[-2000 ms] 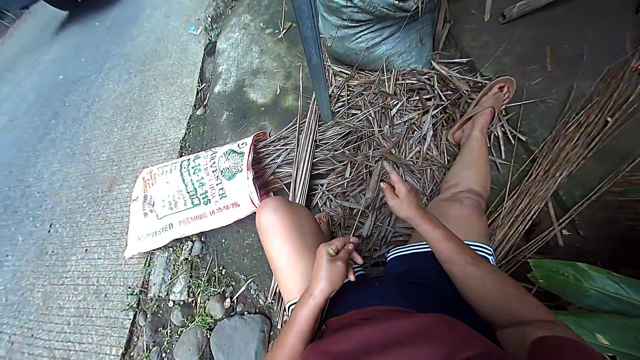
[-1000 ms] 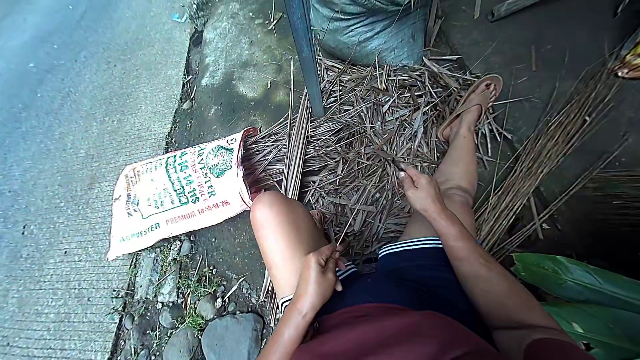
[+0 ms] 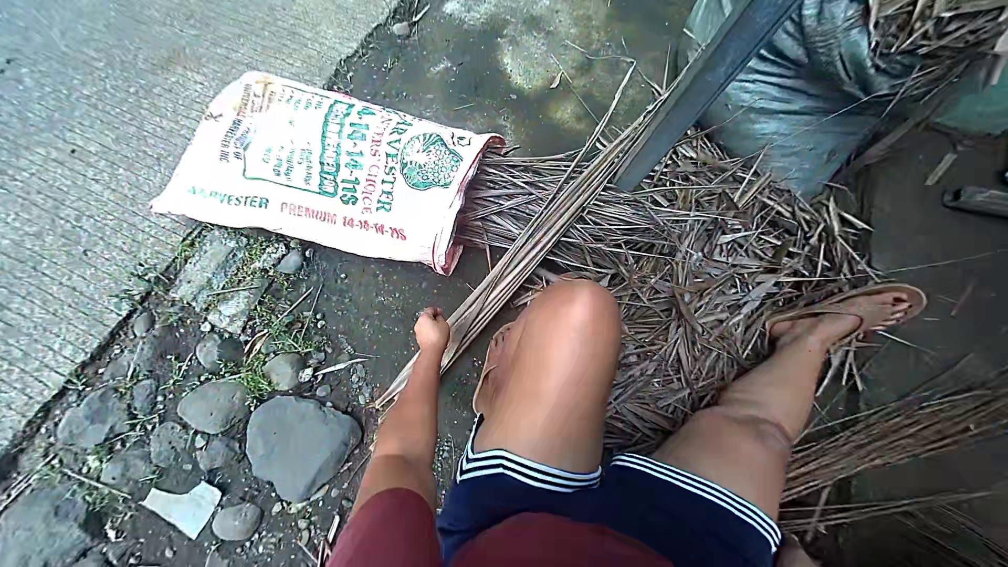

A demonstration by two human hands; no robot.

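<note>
My left hand [image 3: 431, 331] is beside the lower part of a long bundle of dried leaf strips [image 3: 524, 252], its fingers curled; whether they hold a strip cannot be told. The bundle lies slantwise on the ground, left of my bent knee, with its upper part beside a dark post. Under and past it spreads a heap of dry leaf pieces [image 3: 709, 299] between my legs. More long dry stems stick out of the open mouth of a white printed woven sack [image 3: 315, 173]. My right hand is not seen; only a sliver of skin shows at the bottom edge by the shorts.
The dark post [image 3: 701, 87] stands over the heap, before a filled grey-green plastic sack [image 3: 795, 102]. Stones [image 3: 303, 447] and a white shard [image 3: 183, 508] lie at lower left, beside the concrete road [image 3: 94, 181]. Long thin stalks [image 3: 890, 441] lie at right.
My left hand has moved from my lap out to the left, beside the bundle. My right hand, earlier over the right thigh near the heap, has left the view. The view has swung left.
</note>
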